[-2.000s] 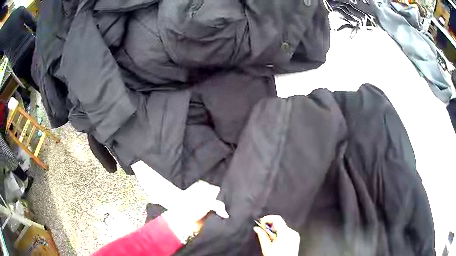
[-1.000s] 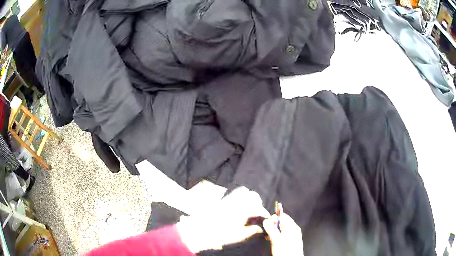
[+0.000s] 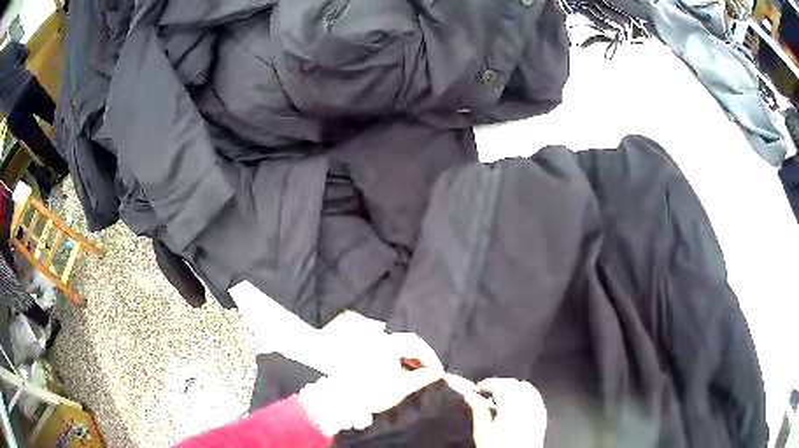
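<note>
A large black coat (image 3: 526, 262) lies spread in front of me, its near edge running down to my hands at the bottom. My left hand (image 3: 385, 376), overexposed and below a red sleeve, is closed on a fold of the black cloth; a small reddish-brown spot shows at its fingers. My right hand (image 3: 517, 416) is just right of it, cut off by the bottom edge. It holds a small thin tool, probably snips (image 3: 486, 396), mostly hidden in the fingers. The fingertips of both hands are close together at the cloth.
A heap of black coats (image 3: 350, 70) with round buttons fills the left and far part of the white table (image 3: 622, 96). Grey cloth (image 3: 718, 70) and black pieces with white strips lie at the far right. A wooden stool (image 3: 53, 249) stands on the speckled floor; a person's dark-clothed legs show behind.
My left hand has moved right since the oldest frame and is now beside my right hand. My right hand has shifted slightly right; its tool shows less than one second ago.
</note>
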